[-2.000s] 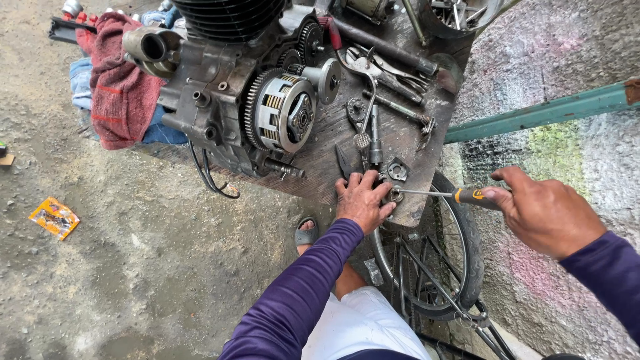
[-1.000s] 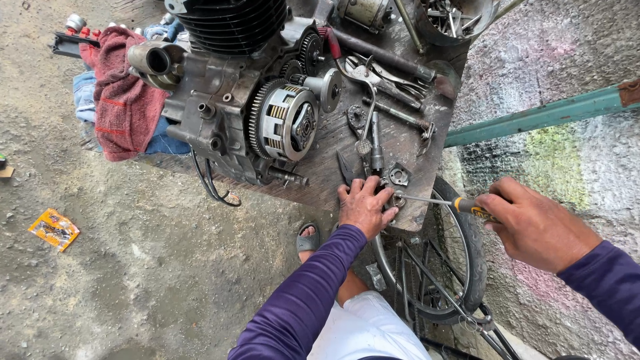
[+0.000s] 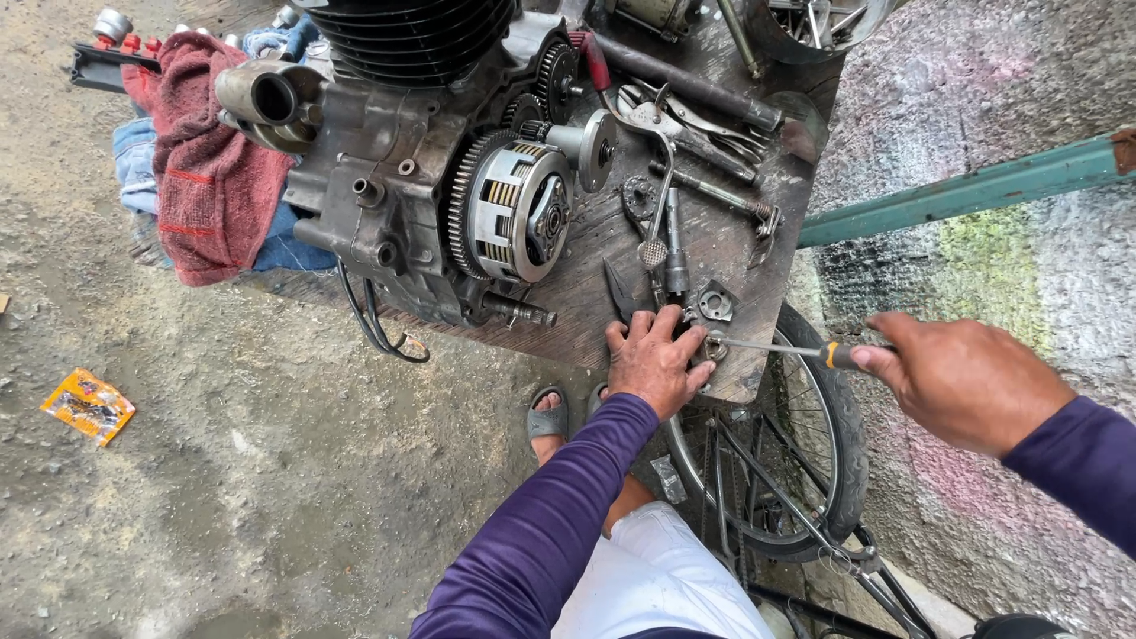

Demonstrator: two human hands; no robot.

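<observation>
My right hand (image 3: 967, 377) grips the handle of a screwdriver (image 3: 799, 350), whose shaft points left, its tip at a small round metal part (image 3: 713, 346) on the wooden tabletop's corner. My left hand (image 3: 655, 359) rests beside that part, fingers bent over the table edge and small pieces; what lies under them is hidden. Just above are a flat metal plate with a hole (image 3: 715, 302), a socket tool (image 3: 675, 257) and the dark jaws of pliers (image 3: 619, 288). Left of these stands a motorcycle engine (image 3: 382, 177) with its clutch basket (image 3: 524, 213) exposed.
Locking pliers (image 3: 666, 120), a metal bar (image 3: 683, 80) and a round metal container of tools (image 3: 821, 44) lie further up the table. Red cloth (image 3: 200, 160) hangs at the left. A bicycle wheel (image 3: 848, 435) stands below the corner, near a teal metal bar (image 3: 967, 188) and rough wall.
</observation>
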